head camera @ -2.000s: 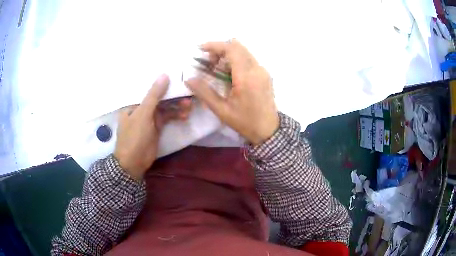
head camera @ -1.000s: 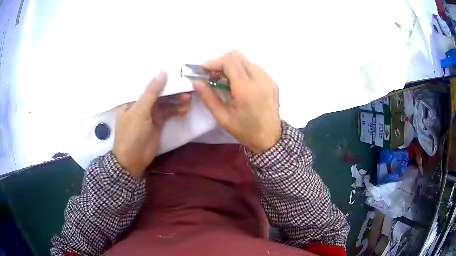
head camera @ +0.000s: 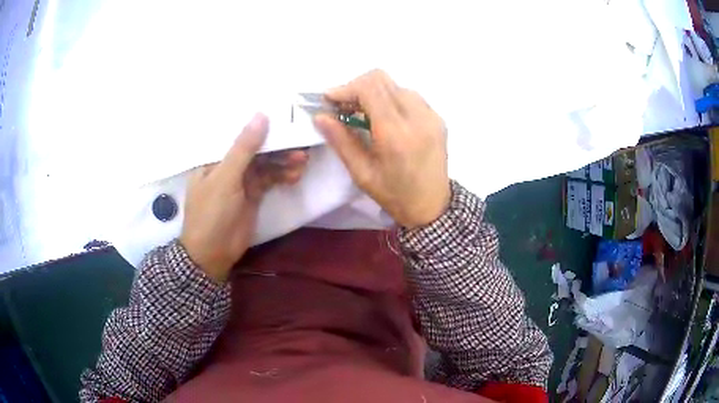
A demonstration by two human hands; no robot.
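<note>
A bright white garment (head camera: 299, 201) lies over the table and hangs at its front edge towards the lap. A round dark button (head camera: 165, 207) shows on it left of my left hand. My left hand (head camera: 229, 193) grips a fold of the garment, thumb on top and fingers beneath. A short dark line (head camera: 292, 114) shows on the white cloth between the hands. My right hand (head camera: 394, 146) holds small thread snips (head camera: 335, 112) with metal blades and a green part. The blades point left, apart, just right of the dark line. Glare hides the cloth's folds.
A maroon apron (head camera: 315, 315) with loose thread bits covers the lap. The green floor (head camera: 512, 236) shows beyond the table edge. At the right are cartons (head camera: 590, 206), a blue packet (head camera: 617, 265), white plastic (head camera: 623, 311) and scraps. Something blue (head camera: 707, 98) is at the far right.
The snips were over the dark line a second ago and have moved slightly right, off it. My left hand keeps its grip on the fold, nearly unmoved.
</note>
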